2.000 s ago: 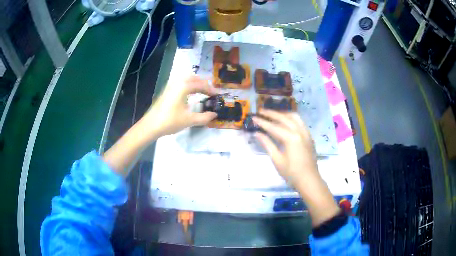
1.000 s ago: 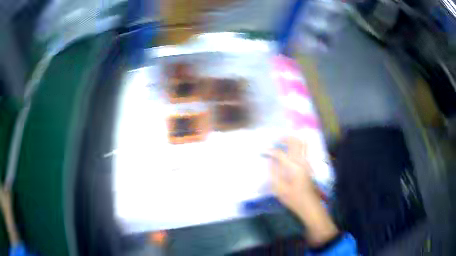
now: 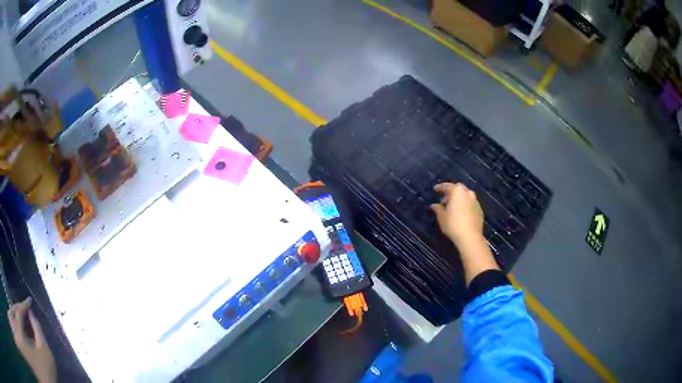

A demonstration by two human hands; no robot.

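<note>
My right hand (image 3: 459, 212) is over the top of the black parts tray stack (image 3: 419, 142), thumb and forefinger close together at the tray surface. Whether a small part is between the fingertips cannot be told. My left hand (image 3: 28, 336) is at the far left edge, partly cut off, beside the machine table; what it holds, if anything, is unclear. Orange fixtures (image 3: 75, 216) with dark centres sit on the fixture plate (image 3: 153, 153) at the left. The gold machine head (image 3: 28, 161) hides part of them.
The white worktable (image 3: 149, 277) has a blue button panel (image 3: 258, 289) with a red knob (image 3: 309, 251). A handheld controller (image 3: 340, 254) lies between table and trays. Pink squares (image 3: 228, 165) line the table edge. Cardboard boxes (image 3: 467, 28) stand on the floor behind.
The view has swung right to the tray stack. My right hand has gone from the fixtures to the trays. My left hand has left the fixtures for the table's left side.
</note>
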